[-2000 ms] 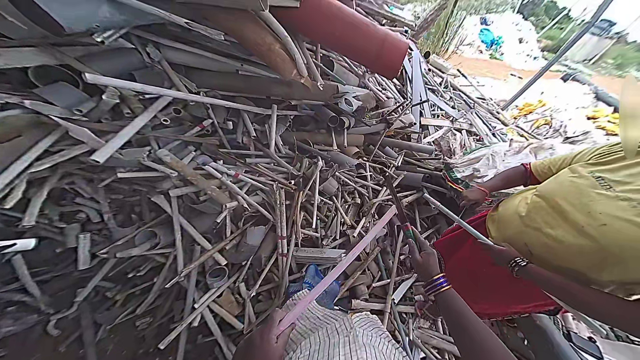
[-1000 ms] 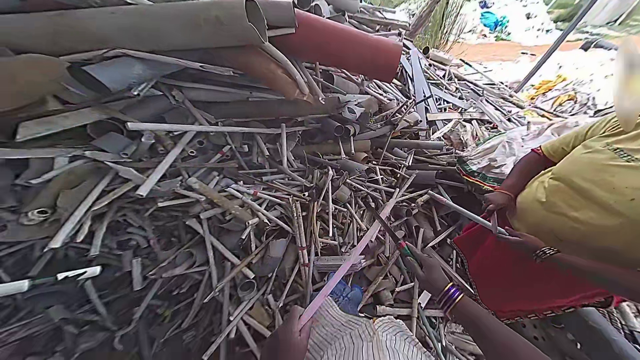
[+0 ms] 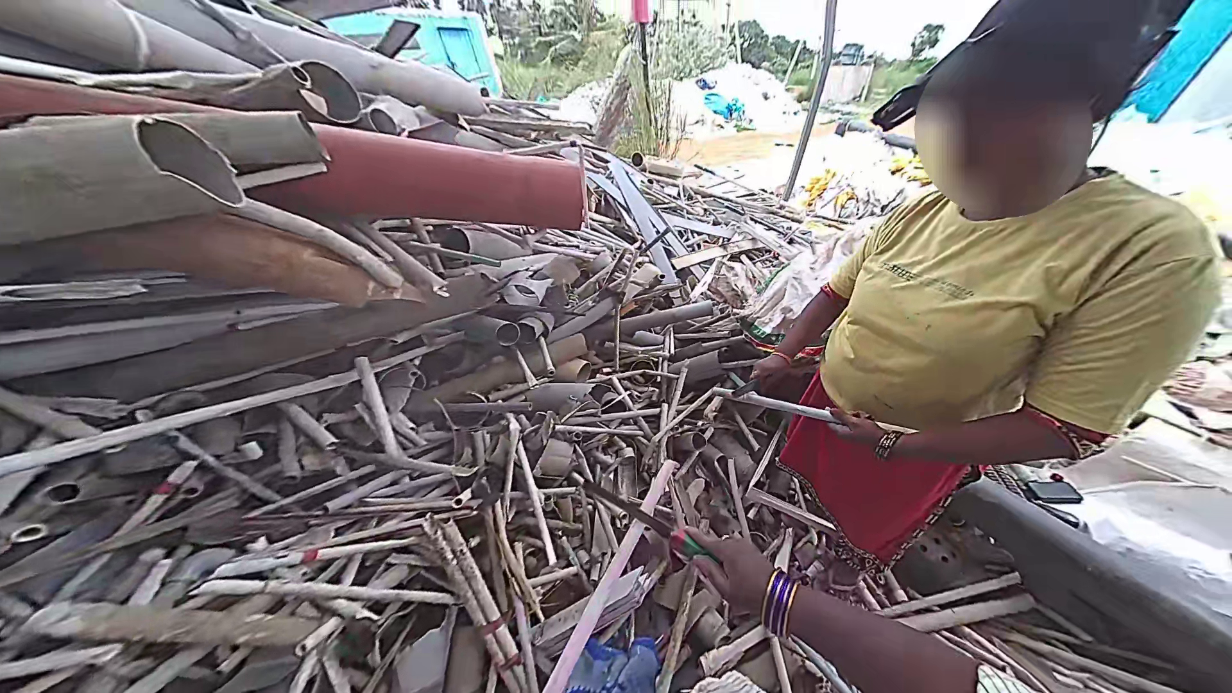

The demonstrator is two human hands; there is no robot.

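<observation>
My right hand (image 3: 736, 573), with bangles at the wrist, is closed around the red and green handle of a long dark blade (image 3: 626, 505). The blade lies against or just behind a pale pink plastic strip (image 3: 616, 577), which slants up from the bottom edge. My left hand is out of the frame. Beneath them spreads a heap of cut pipes and plastic scraps (image 3: 385, 539). A blue plastic piece (image 3: 616, 666) lies beside the strip's lower end.
At the right stands a co-worker in a yellow shirt (image 3: 1001, 308), holding a grey pipe (image 3: 780, 406) and a dark-handled tool. Large grey pipes (image 3: 106, 178) and a red-brown pipe (image 3: 452, 183) jut in at upper left. A metal pole (image 3: 813, 96) rises behind.
The view has tilted up, bringing the co-worker's upper body into frame. My left hand, seen earlier holding the strip's lower end, has left the view. My right hand still holds the blade.
</observation>
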